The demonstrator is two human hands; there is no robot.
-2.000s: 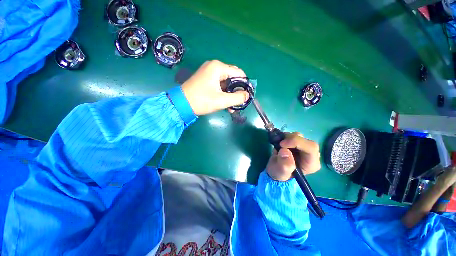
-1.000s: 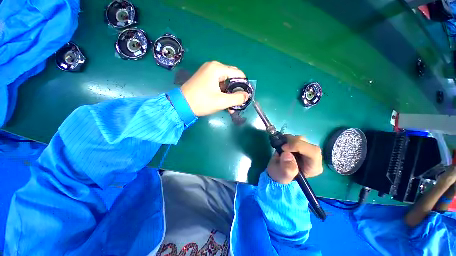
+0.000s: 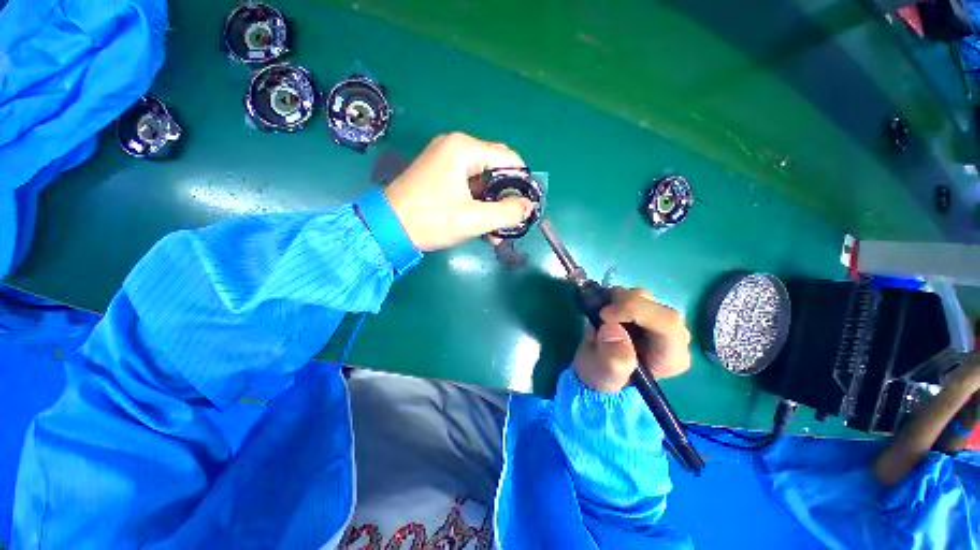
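Note:
My left hand [image 3: 446, 193], with a blue strap at the wrist, holds a small round black unit [image 3: 514, 185] between thumb and fingers above the green mat. A small clear tab sticks out at the unit's upper right edge. My right hand [image 3: 629, 342] grips a soldering iron [image 3: 666, 414] by its black handle. The silver shaft points up and left, its tip at the unit's lower right edge. Whether the tip touches the unit cannot be told. My left fingers hide part of the unit.
Three clustered units [image 3: 284, 99] and one apart [image 3: 148, 128] lie at upper left by crumpled blue cloth [image 3: 70, 75]. Another unit [image 3: 668, 202] lies right. A round tin of metal wool [image 3: 749, 323] adjoins a black stand [image 3: 822, 344]. Another person's arm [image 3: 930, 430] shows at far right.
Both hands stay almost in place, with the unit and iron still held. Small dark objects at the upper right edge have shifted downward along the green strip.

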